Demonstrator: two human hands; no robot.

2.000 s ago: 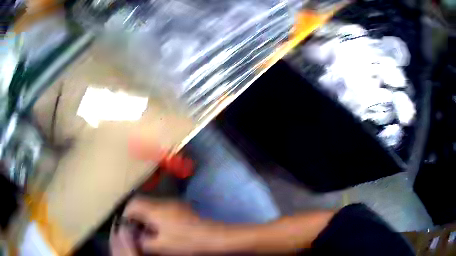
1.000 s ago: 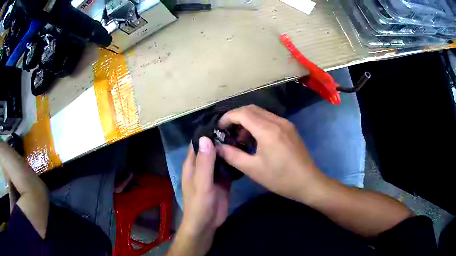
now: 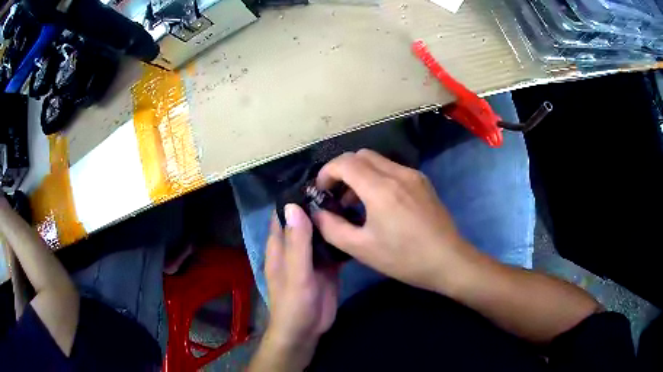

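Observation:
A black housing [image 3: 328, 251] is held over my lap, just below the table edge. A small silvery part [image 3: 315, 194] shows in its open side. My left hand [image 3: 294, 280] grips the housing from the lower left, with the thumb on its rim. My right hand [image 3: 392, 218] is on its right side, with the thumb and fingers bent in around the silvery part. The fingers hide much of the housing. I cannot tell whether the right fingertips pinch a small piece.
A red air gun [image 3: 474, 116] hangs over the table edge [image 3: 349, 126]. A black power driver [image 3: 120, 33] and black housings [image 3: 58, 102] are at upper left. Clear trays [image 3: 581, 36] are at upper right. A red stool [image 3: 207, 290] and another person's arm [image 3: 43, 261] are at lower left.
The view has swung from a blurred look at the table to my lap, and both hands came into view on the housing. Since one second ago, the hands have moved only slightly.

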